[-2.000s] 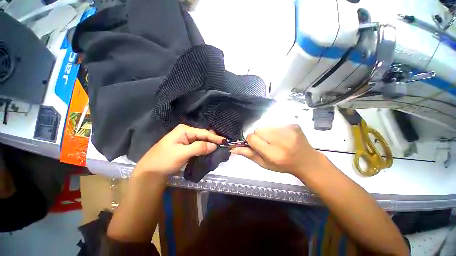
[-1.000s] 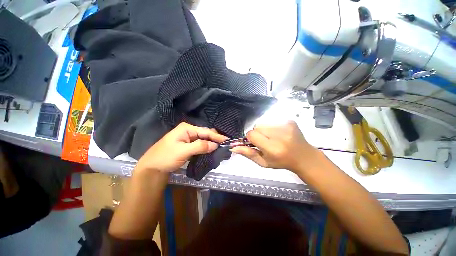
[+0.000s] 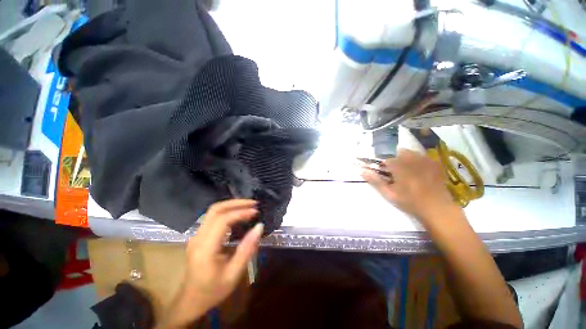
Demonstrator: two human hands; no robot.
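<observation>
A dark grey garment [image 3: 138, 122] with finely striped ribbed trim [image 3: 215, 96] lies heaped on the white table, left of the sewing machine. My left hand [image 3: 221, 241] is at the garment's front edge, thumb and fingers apart around the dark cloth; whether it grips the cloth is unclear. My right hand [image 3: 411, 183] is off the garment, over the table below the machine head. It holds small dark thread snips [image 3: 378, 168], with the tips pointing left.
The white sewing machine [image 3: 379, 58] with blue stripe stands at upper right, brightly lit near its needle area. Yellow-handled scissors [image 3: 472, 177] lie partly behind my right hand. An orange and blue packet [image 3: 69, 173] lies at left. The ruler-marked table edge [image 3: 334, 239] runs along the front.
My right hand has moved right with the snips, away from the cloth. My left hand has moved down and its fingers have spread. The ribbed cloth has shifted, and the whole view has shifted a little.
</observation>
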